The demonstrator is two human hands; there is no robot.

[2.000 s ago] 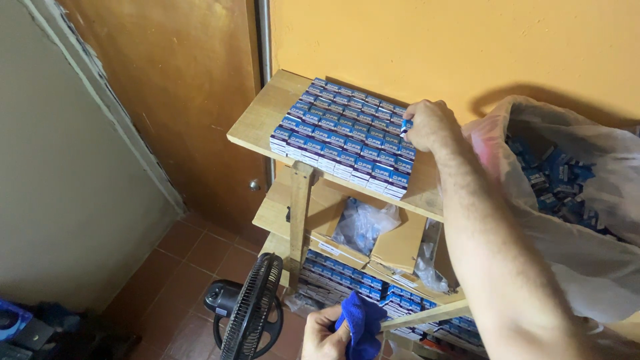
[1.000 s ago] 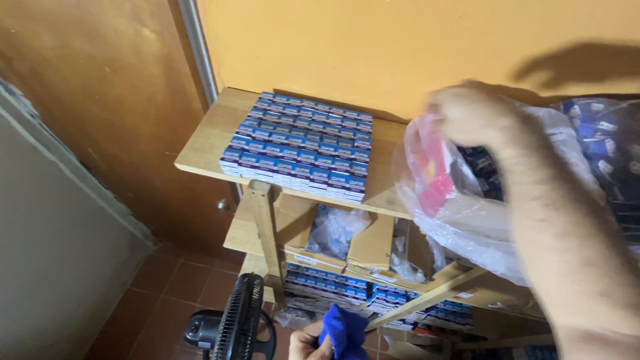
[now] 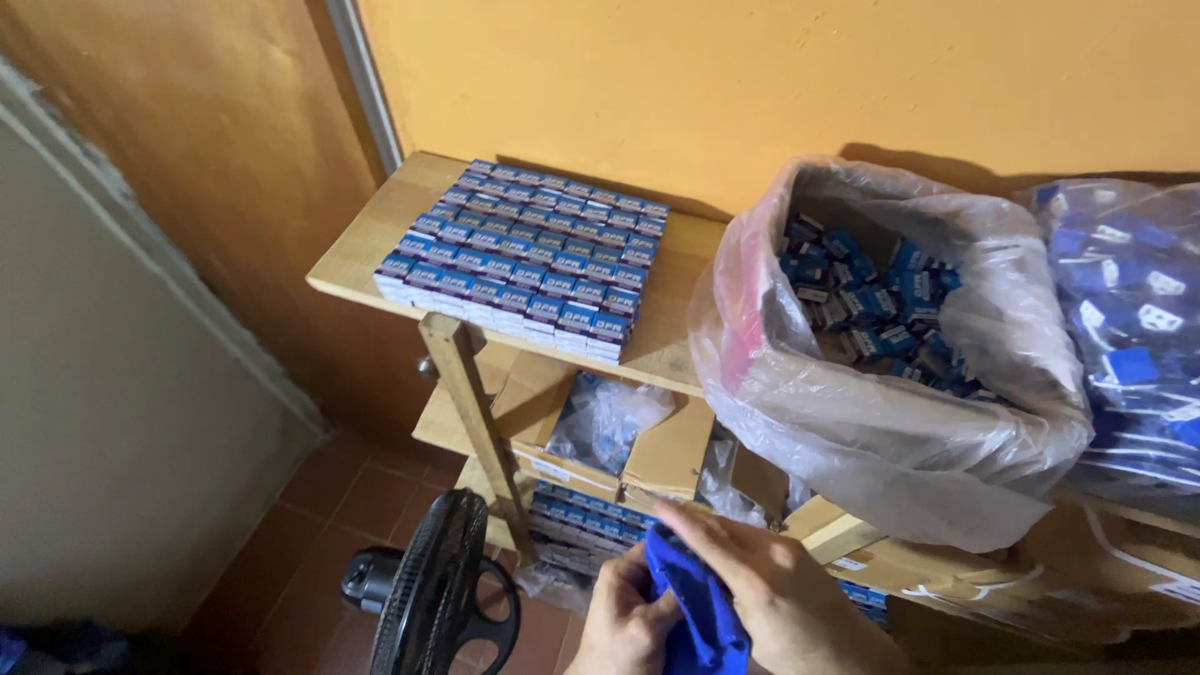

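Note:
At the bottom centre, my left hand (image 3: 623, 605) grips a blue cloth (image 3: 694, 600), a bag or pouch by its look. My right hand (image 3: 773, 586) lies against the other side of it; whether its fingers are closed on it is unclear. Above them, small blue-and-white boxes (image 3: 534, 253) stand in tight rows on the top wooden shelf (image 3: 670, 361). To their right, a container lined with a clear plastic bag (image 3: 844, 403) holds many loose small blue boxes (image 3: 872, 300).
A black fan (image 3: 436, 591) stands left of my hands. Below the top shelf are open cardboard boxes (image 3: 666, 445) with plastic bags, and more stacked small boxes (image 3: 586, 525). A clear bag of blue-and-white pieces (image 3: 1134, 319) sits at the far right.
My right hand has moved from the stacked boxes, past the plastic-lined container, down to the blue cloth beside my left hand. The view has shifted.

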